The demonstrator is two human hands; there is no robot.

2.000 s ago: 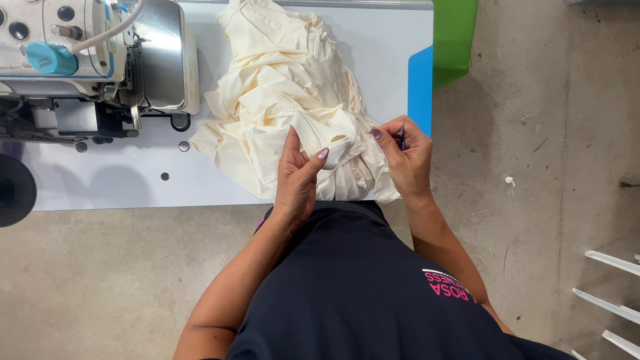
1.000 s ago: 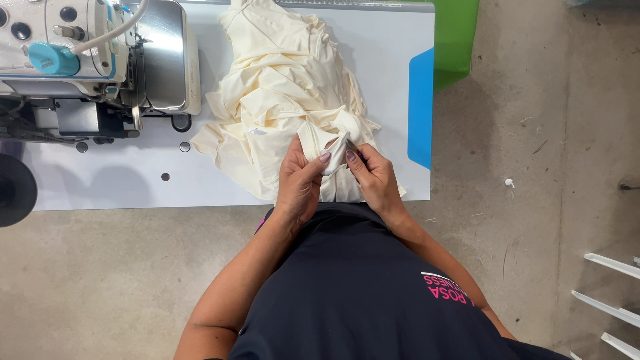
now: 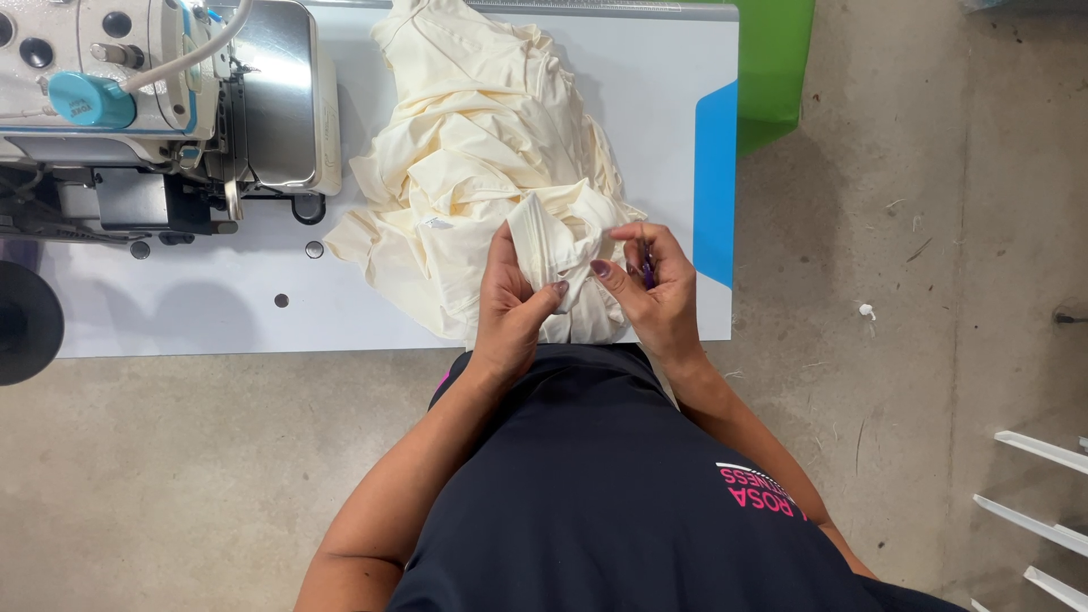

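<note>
A heap of cream fabric [image 3: 476,144] lies on the white sewing table, its near end at the table's front edge. My left hand [image 3: 514,302] pinches a seamed edge of this cloth between thumb and fingers. Just right of it, my right hand [image 3: 659,280] has a small purple-handled tool [image 3: 648,268] tucked in its curled fingers; its kind is mostly hidden. The right thumb and index finger are apart beside the raised cloth, and whether they touch it is unclear.
An industrial sewing machine [image 3: 170,110] with a steel plate stands at the left of the table [image 3: 195,314]. A black round part [image 3: 25,323] sits at the front left. Green material [image 3: 769,76] hangs beyond the right edge. White slats [image 3: 1041,450] lie at lower right.
My right hand was close against my left hand at the cloth one second ago; it has drawn off to the right. The left hand keeps its hold.
</note>
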